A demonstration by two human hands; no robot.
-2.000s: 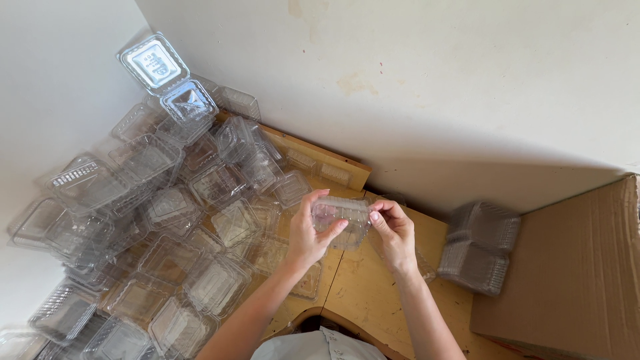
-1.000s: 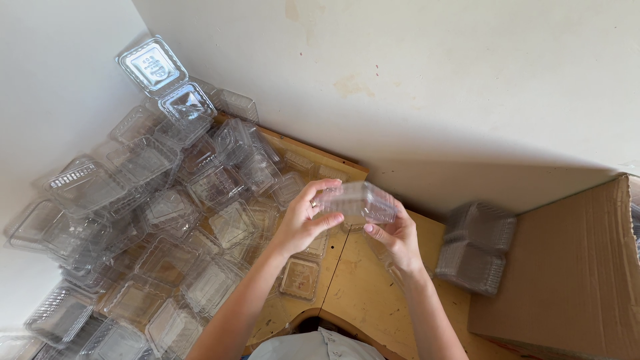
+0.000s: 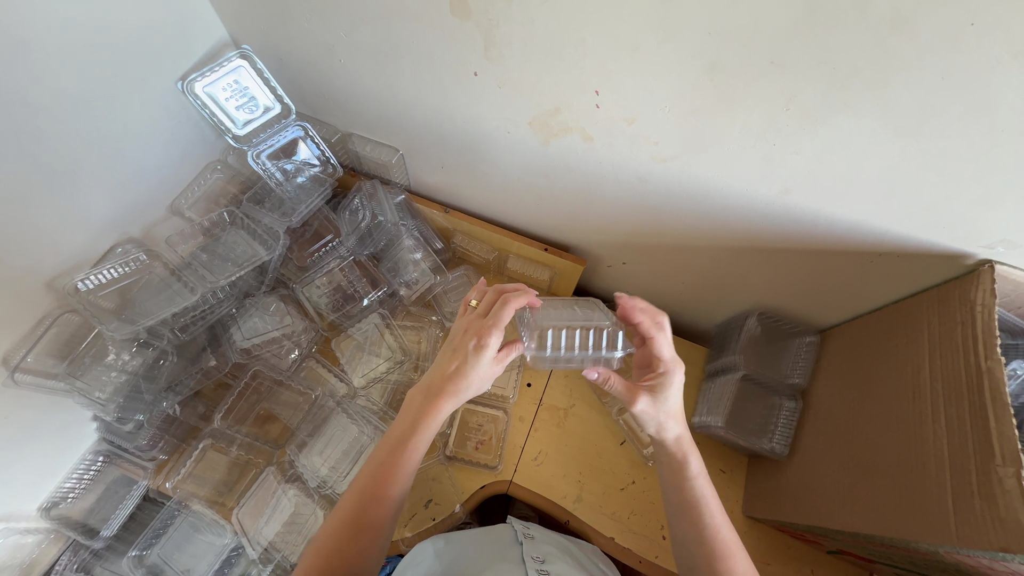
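Between my two hands is a clear plastic clamshell container [image 3: 574, 334], held above the wooden table with its ribbed side showing. My left hand [image 3: 488, 336] grips its left end, a ring on one finger. The fingers and thumb of my right hand [image 3: 644, 364] are at its right end; the thumb sits near the lower edge. Whether the container's lid is fully closed I cannot tell. A large heap of similar clear containers [image 3: 276, 404] lies to the left. Nested containers form a stack [image 3: 756, 384] to the right of my hands.
At the right edge stands a large cardboard box [image 3: 888, 416] with clear plastic inside. A pale wall rises behind the wooden table [image 3: 592, 472], which has a curved front edge by my body. One open clamshell [image 3: 240, 98] leans on top of the heap.
The container in my hands has turned, and its ribbed side now shows. My right hand's fingers have spread around its right end. The stack at the right stays where it was.
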